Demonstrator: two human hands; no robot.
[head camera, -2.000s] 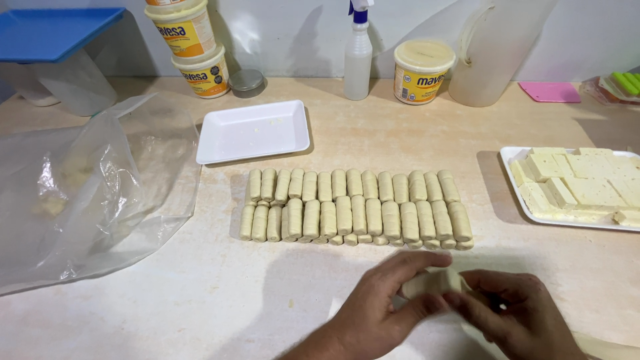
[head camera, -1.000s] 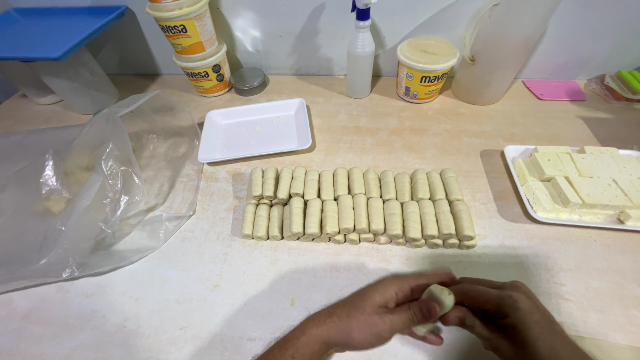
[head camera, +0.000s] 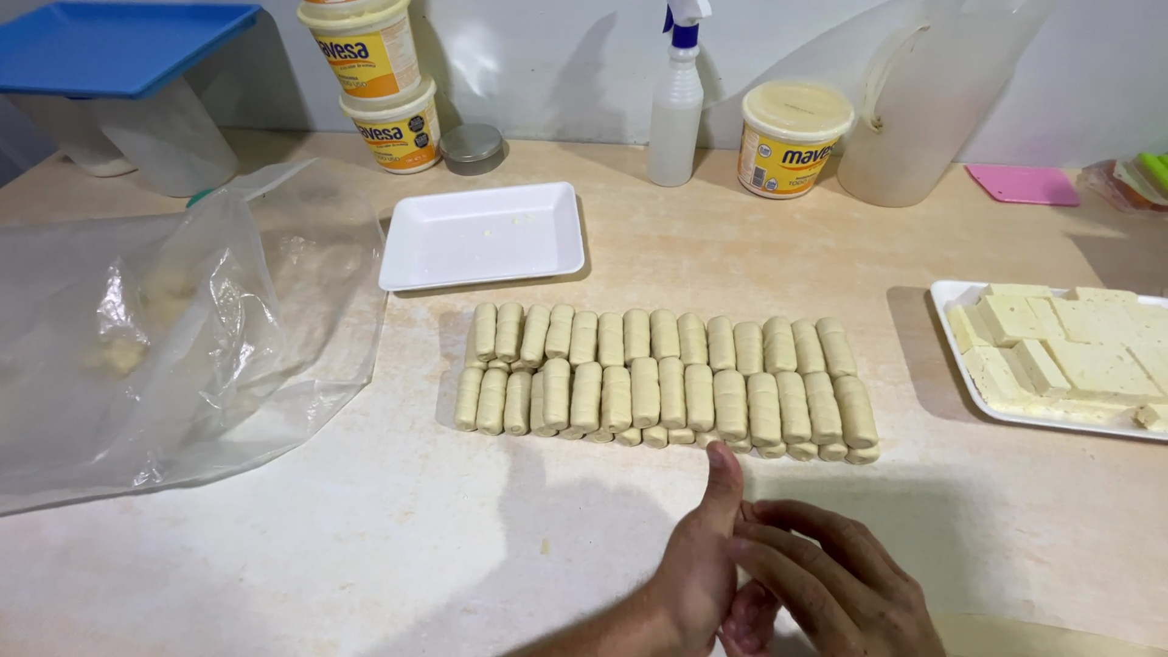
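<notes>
My left hand (head camera: 707, 566) is at the lower middle of the head view, thumb pointing up, its palm turned toward my right hand (head camera: 821, 575). The two hands touch, and the space between them is hidden, so whether a piece of dough lies there does not show. Just beyond them are stacked rolls of pale dough (head camera: 645, 392) in two long rows. White cheese slabs (head camera: 1095, 356) fill a white foam tray (head camera: 958, 365) at the right. Near my right hand, a flat sheet of dough (head camera: 1022, 634) shows at the bottom edge.
A clear plastic bag (head camera: 301, 365) with pale lumps inside lies at the left. Behind the rolls sits a white foam tray (head camera: 484, 260) with crumbs. Margarine tubs (head camera: 794, 137), a spray bottle (head camera: 675, 119), a metal tin (head camera: 472, 149) and a plastic jug (head camera: 903, 128) stand along the wall.
One second ago a dough roll showed between my hands; now it is not visible. My left thumb has come up and my hands have turned.
</notes>
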